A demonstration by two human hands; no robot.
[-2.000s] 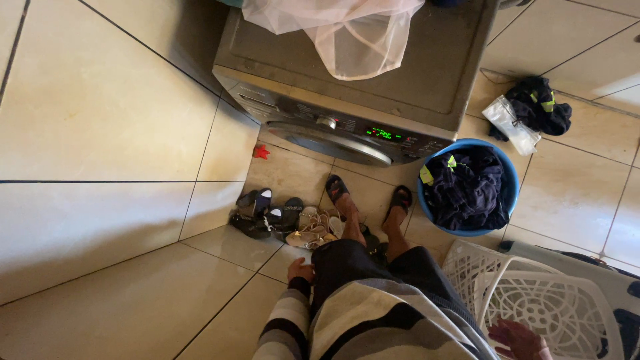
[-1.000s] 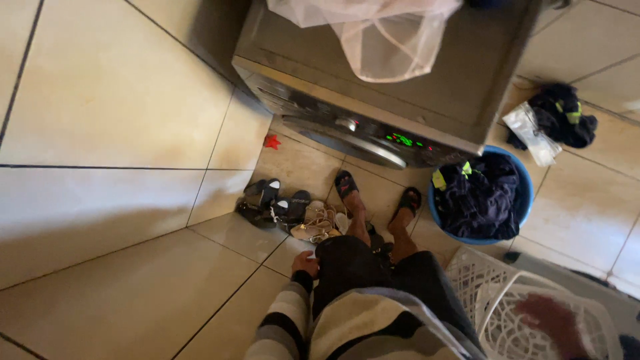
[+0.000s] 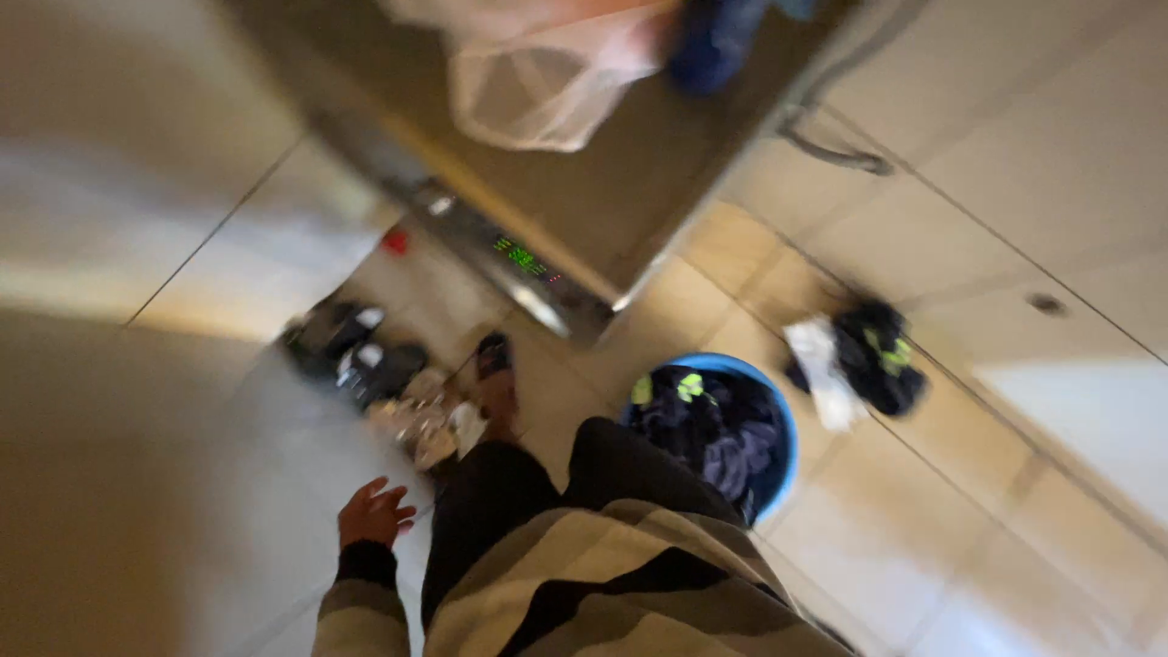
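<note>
My left hand (image 3: 375, 514) hangs beside my left thigh with its fingers apart and nothing in it, near the pile of shoes and sandals (image 3: 392, 370) on the floor. My right hand is out of view. In front of me is a washing machine (image 3: 538, 219) with a lit green display; sheer pale fabric (image 3: 547, 100) and a dark blue item (image 3: 712, 46) lie on its top. A blue tub (image 3: 787, 438) filled with dark clothes (image 3: 730, 433) stands near my right leg. The picture is blurred.
Beyond the tub, dark clothing with yellow-green parts (image 3: 881, 360) and a whitish packet or cloth (image 3: 823, 370) lie on the tiles. A small red object (image 3: 395, 241) is by the wall. A grey hose (image 3: 835, 155) runs behind the machine.
The view has turned strongly, and the white plastic baskets have left it. My right hand, seen over a basket earlier, is no longer visible. My left hand now stands farther out from my thigh.
</note>
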